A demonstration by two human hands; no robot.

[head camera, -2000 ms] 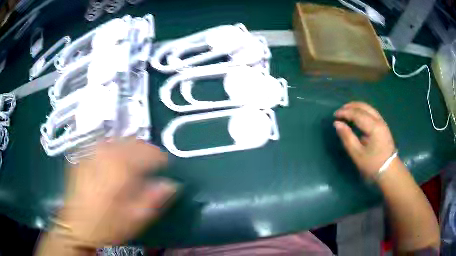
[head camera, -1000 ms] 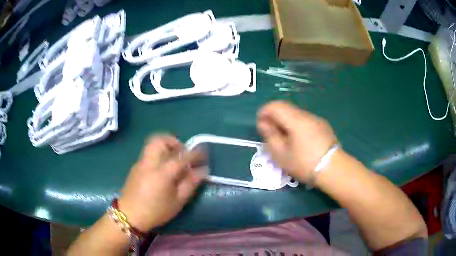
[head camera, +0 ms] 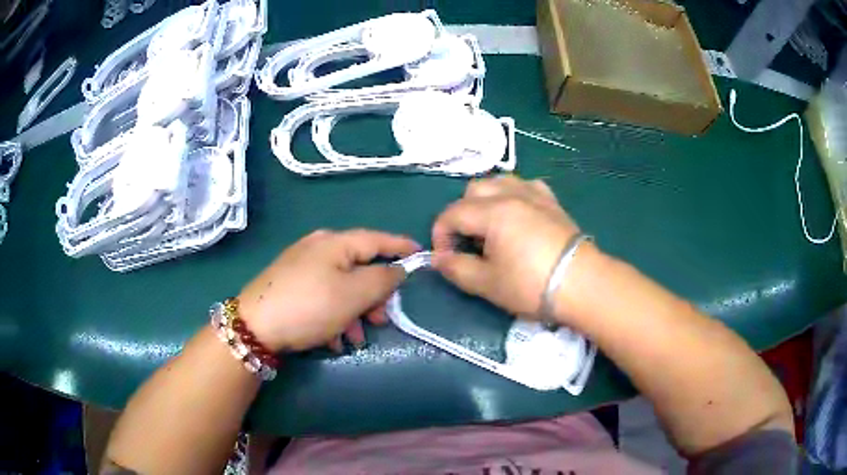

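Note:
A white plastic frame (head camera: 452,346) lies tilted on the green bench in front of me, its round disc at the lower right. My left hand (head camera: 320,286) grips the frame's rounded left end. My right hand (head camera: 506,243) is at the frame's upper edge, thumb and finger pinched together close to my left fingertips. Whether a pin is between those fingers cannot be seen. My right hand and wrist hide part of the frame's upper side. Thin pins (head camera: 548,139) lie loose beyond my right hand, below the carton.
Overlapping white frames (head camera: 311,168) lie beyond my hands. A taller stack of frames (head camera: 149,176) stands at the left. An open brown carton (head camera: 641,109) is at the upper right, with a white cord (head camera: 801,176) and a plastic bag (head camera: 829,139) beyond it.
A frame has left the overlapping group and is now before me. Since one second ago it has turned, disc end towards me, and my right hand has moved left to its upper edge.

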